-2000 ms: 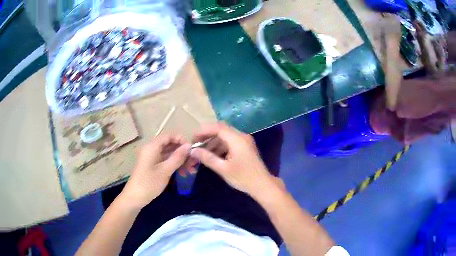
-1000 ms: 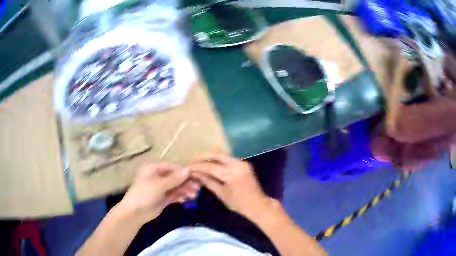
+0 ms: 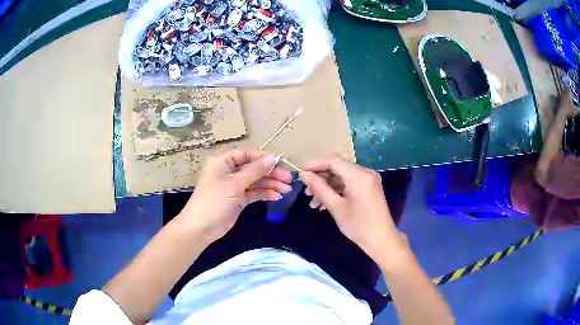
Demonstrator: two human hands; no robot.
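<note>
My left hand [image 3: 234, 185] pinches a tiny pale part [image 3: 275, 165], mostly hidden by the fingertips. My right hand [image 3: 346, 193] holds a thin pale stick [image 3: 291, 165], its tip at the tiny part. Both hands are just off the bench's front edge. A cotton swab [image 3: 281, 129] lies on the cardboard mat [image 3: 305, 101] behind my left fingers. A small whitish dish [image 3: 177, 115] stands on the stained cardboard pad [image 3: 222, 120]. Behind it, an open clear plastic bag [image 3: 318, 51] holds a heap of silver metal fittings [image 3: 222, 38], some with red spots.
A green-and-black housing [image 3: 455, 82] lies on cardboard at the right; another housing [image 3: 388, 7] is behind it. A black strap-like thing [image 3: 482, 149] hangs over the bench edge above a blue crate [image 3: 467, 200]. Another person's arm [image 3: 559, 139] is at the far right. A red stool [image 3: 46, 254] is lower left.
The view has shifted, so the bench things sit further right and higher. My hands have moved slightly apart, and the pale stick between them now shows. The swab still lies on the mat.
</note>
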